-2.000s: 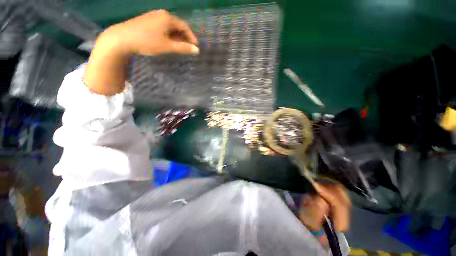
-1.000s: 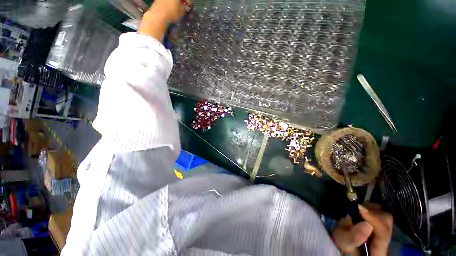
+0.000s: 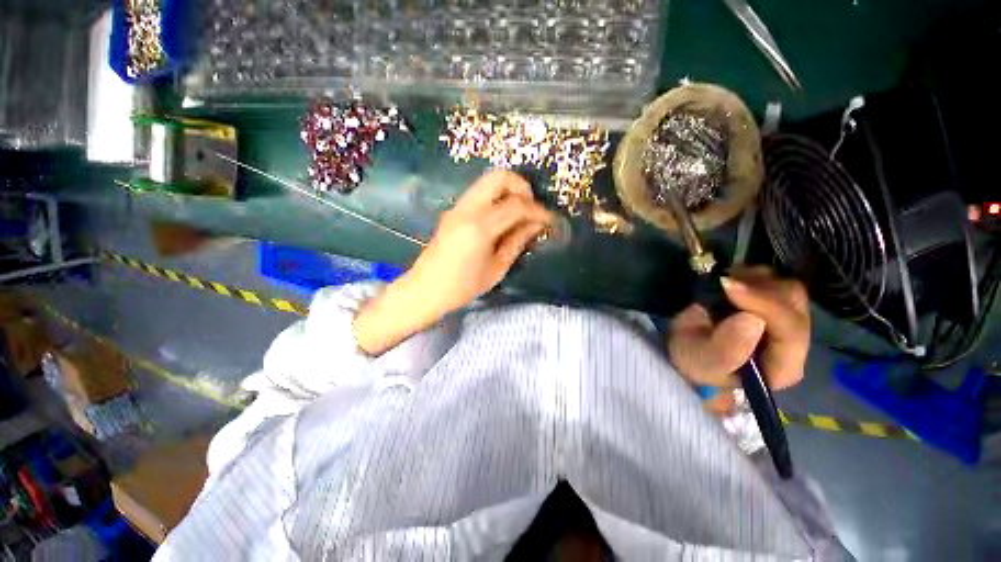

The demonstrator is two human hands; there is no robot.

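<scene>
My right hand [image 3: 750, 335] holds the soldering iron [image 3: 757, 401] by its black handle. The iron's metal tip rests in the silvery wool of the round tan tip cleaner [image 3: 686, 159]. My left hand [image 3: 474, 244] is over the bench just below the gold-and-white parts [image 3: 521, 143]. Its thumb and fingertips are close together; whether a tiny part is between them cannot be told. The dark-red parts [image 3: 342, 143] lie in a loose pile left of the gold ones. The solder wire [image 3: 318, 198] runs from the spool [image 3: 189, 159] towards my left hand, which hides its end.
A clear blister tray [image 3: 439, 49] lies behind the piles. A blue bin [image 3: 143, 38] of tiny pale-gold parts is at the upper left. Tweezers [image 3: 765, 42] lie beyond the tub. A black fan with a spiral grille [image 3: 829, 225] stands right of the tub.
My left hand has come down from the blister tray's upper left to the bench near the gold pile. My right hand keeps the iron in the tub. The view has shifted.
</scene>
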